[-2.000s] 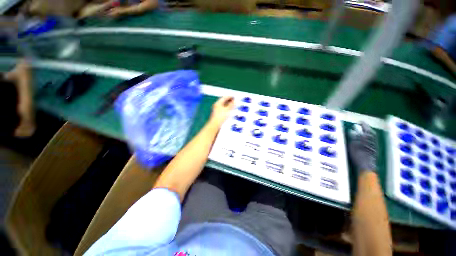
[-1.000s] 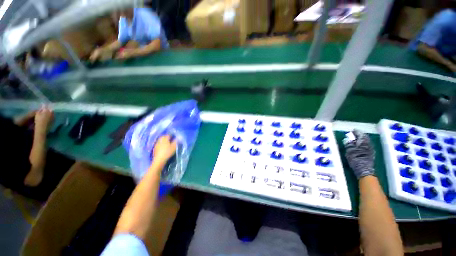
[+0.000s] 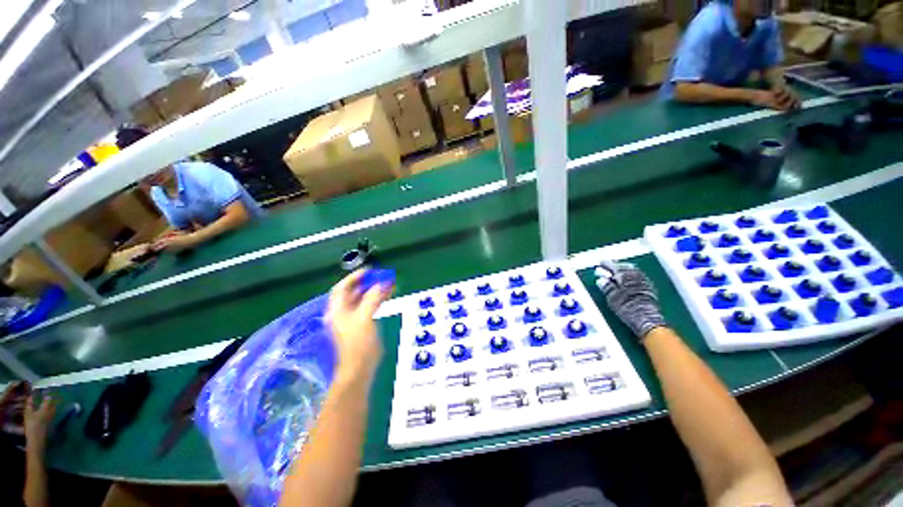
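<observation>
My left hand [image 3: 358,322] is bare and raised above the clear blue-tinted plastic bag [image 3: 282,381], with a blue sleeve [image 3: 376,280] in its fingertips. My right hand [image 3: 632,295], in a grey knit glove, is between the two foam trays. A small silver-white piece, apparently a motor [image 3: 606,270], is at its fingertips, partly hidden and blurred. The white foam tray [image 3: 622,398] before me holds rows of blue-sleeved motors [image 3: 497,344] at the back and bare silver motors [image 3: 510,399] in the near slots. One slot at the left looks empty.
A second foam tray [image 3: 728,342] with sleeved motors lies to the right. Dark parts [image 3: 117,408] lie left of the bag. A white upright [image 3: 551,139] stands behind the near tray. Dark grey housings [image 3: 767,158] sit on the green conveyor [image 3: 455,243]. People in blue work across it.
My left hand has come out of the bag and moved up with a blue piece. My right hand stays between the trays. The view has tilted up and turned.
</observation>
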